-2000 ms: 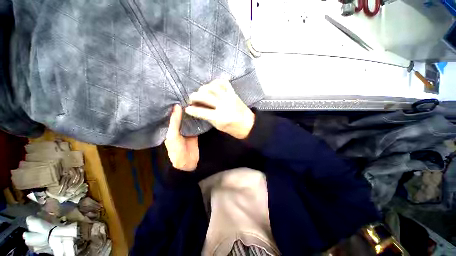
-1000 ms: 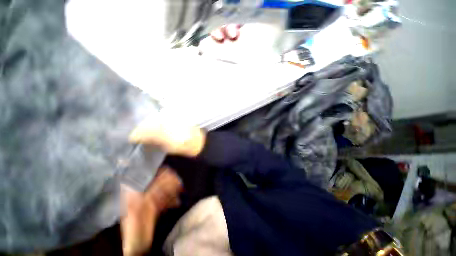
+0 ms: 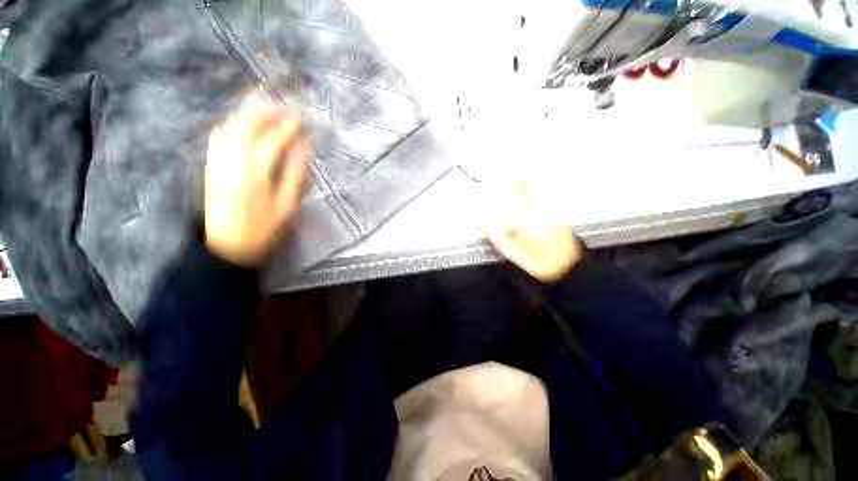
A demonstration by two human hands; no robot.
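Note:
The grey quilted jacket [image 3: 169, 178] lies on the white table at the left. Its dark zip [image 3: 325, 188] runs diagonally down to the ribbed hem [image 3: 405, 193], which lies near the table's front edge. My left hand [image 3: 252, 178] is blurred and rests on the jacket just left of the zip, with nothing seen in it. My right hand [image 3: 536, 240] is at the table's front edge, right of the hem and apart from it. Its fingers are spread and partly washed out by glare, and nothing shows in them.
The sewing machine head [image 3: 649, 33] is at the upper right, with red scissor handles [image 3: 652, 69] behind it. An orange-handled tool [image 3: 791, 157] lies at the table's right. Dark grey jackets [image 3: 753, 310] hang below the table edge at the right.
The view has swung back over the table. The hem, earlier held between both hands over my lap, now lies on the table. My hands have moved apart, the right one off the jacket.

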